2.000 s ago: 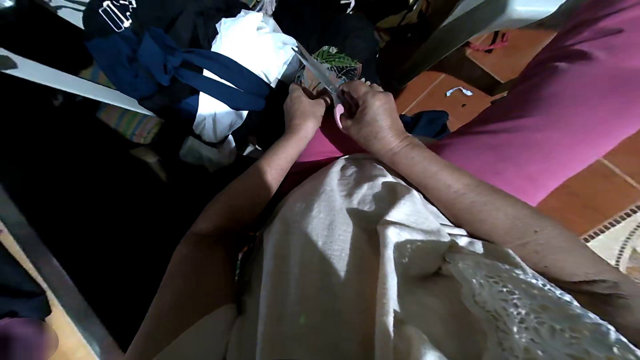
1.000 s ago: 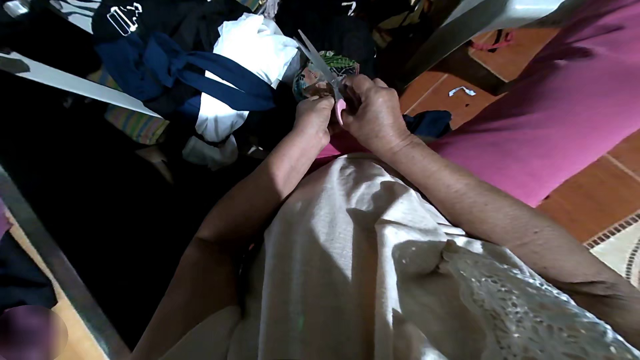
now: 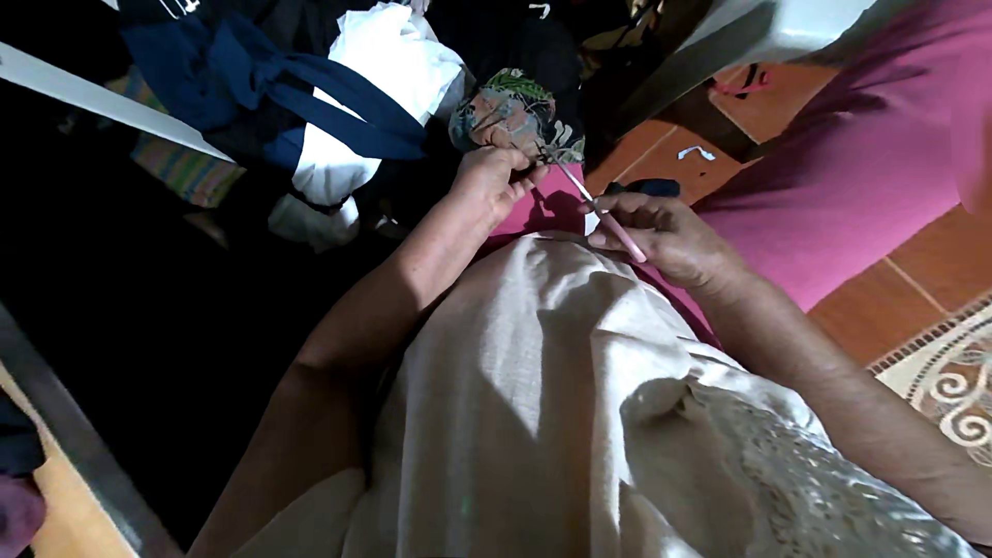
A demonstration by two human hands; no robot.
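My left hand (image 3: 496, 182) grips the near edge of a patterned cloth (image 3: 508, 116) with leaf shapes, which lies over my lap at the top centre. My right hand (image 3: 659, 232) holds a pair of scissors (image 3: 593, 201) by the pink handle. The blades point up and left, and their tips touch or nearly touch the cloth edge beside my left fingers. Whether the blades are apart cannot be told. Pink trousers (image 3: 546, 205) show beneath both hands.
White cloth (image 3: 395, 62) and dark blue cloth (image 3: 325, 93) lie in a pile at upper left, near a pale bar (image 3: 116, 97). A grey-white furniture part (image 3: 806, 31) stands at upper right. A small white scrap (image 3: 696, 153) is on the tiled floor (image 3: 651, 167).
My right hand has moved down and right, away from my left hand, with the scissors. The blades, which stood up above both hands, now reach toward the cloth edge.
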